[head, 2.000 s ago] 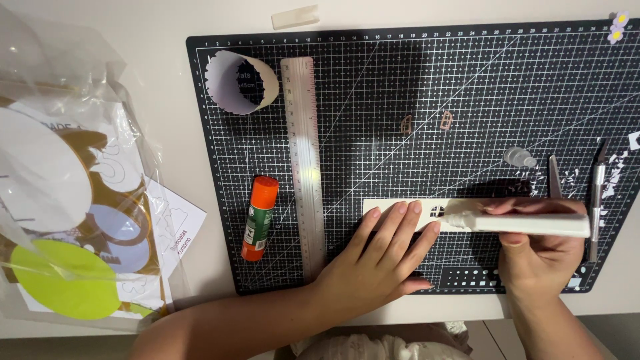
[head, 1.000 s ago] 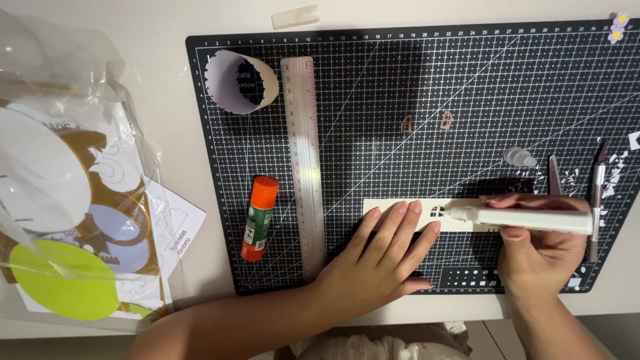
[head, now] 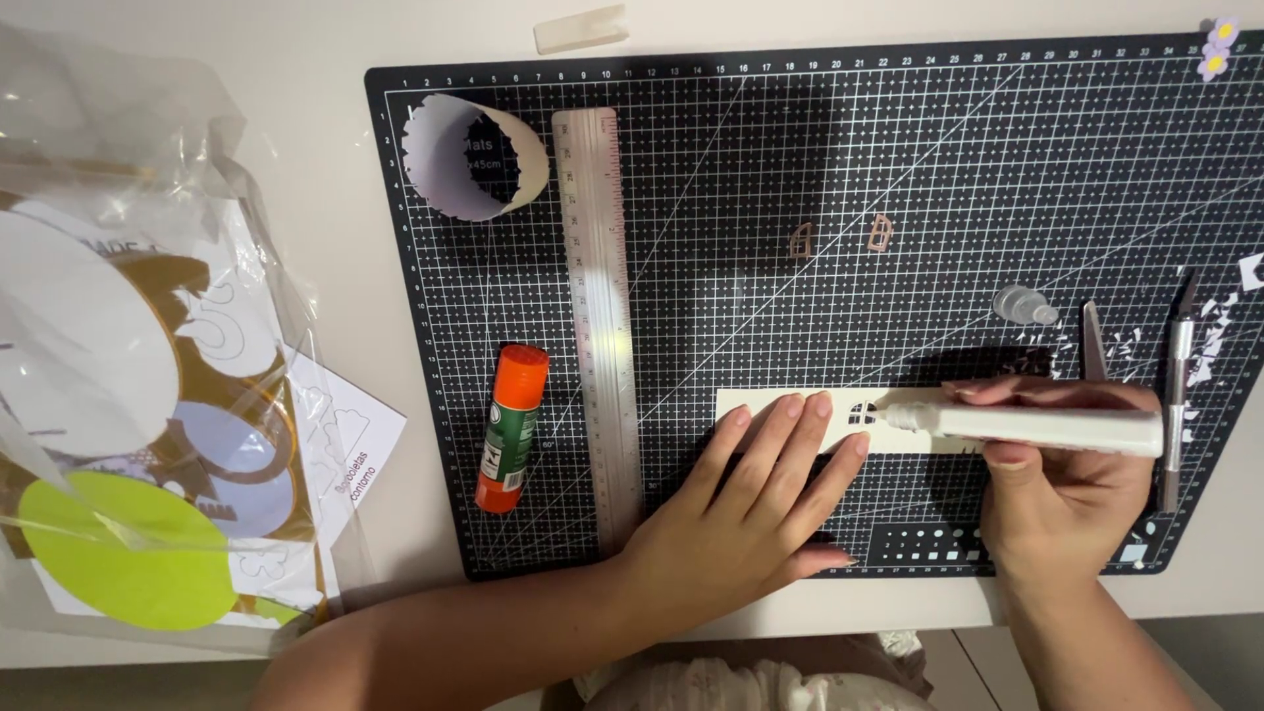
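Note:
A cream paper strip [head: 736,420] with a small cut-out window lies on the black cutting mat [head: 711,326]. Spread flat, the fingers of my left hand [head: 746,504] press on the strip just left of the window. My right hand [head: 1066,484] grips a white glue bottle [head: 1047,427], held nearly level, its fine tip at the window's right edge. Whether the tip touches the paper I cannot tell. Two small brownish window-frame pieces [head: 801,240] [head: 879,233] lie farther up the mat. A clear cap [head: 1024,305] rests above my right hand.
A ruler [head: 592,326], a glue stick [head: 513,428] and a scalloped paper ring [head: 528,158] are on the mat's left. Tweezers [head: 1092,341], a craft knife [head: 1175,395] and white scraps lie at the right. A plastic bag [head: 247,296] with paper shapes covers the table's left.
The glue bottle's tip was at the window's upper right two seconds ago and has shifted slightly around its right edge. My left hand has stayed in place.

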